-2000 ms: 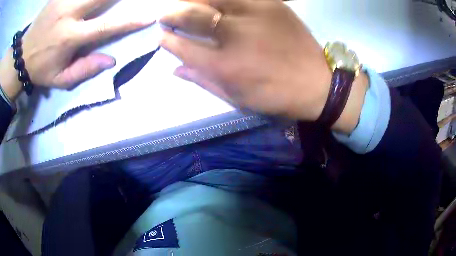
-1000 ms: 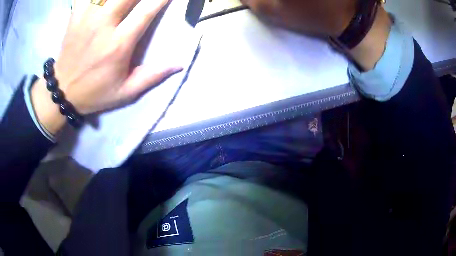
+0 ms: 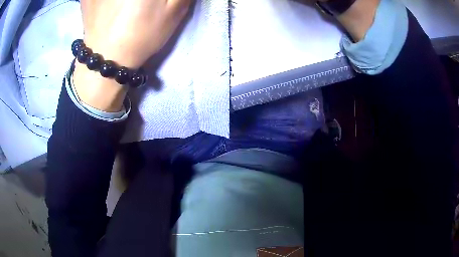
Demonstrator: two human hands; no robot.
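A pale blue-grey cut panel [image 3: 201, 75] lies over the table's front edge, its lower end hanging toward the lap. Its frayed edge with dark threads runs nearly straight up and down. My left hand [image 3: 133, 27], with a black bead bracelet at the wrist, lies over the panel's left part at the top. Its fingers are cut off or hidden, so its grip cannot be told. Of my right arm, the wrist and a dark watch strap show at the top right; the hand is cut off by the top edge.
The white table [image 3: 282, 35] has a grey ruler-marked edge [image 3: 297, 80] nearest my body. More pale blue cloth [image 3: 48, 60] with dark seam lines lies in folds at the left. My jeans and light green top are just below the table edge.
The panel now hangs farther over the edge, its frayed side turned nearly upright. My left hand has moved up and right with it. The dark piece at the top and my right hand have left the view.
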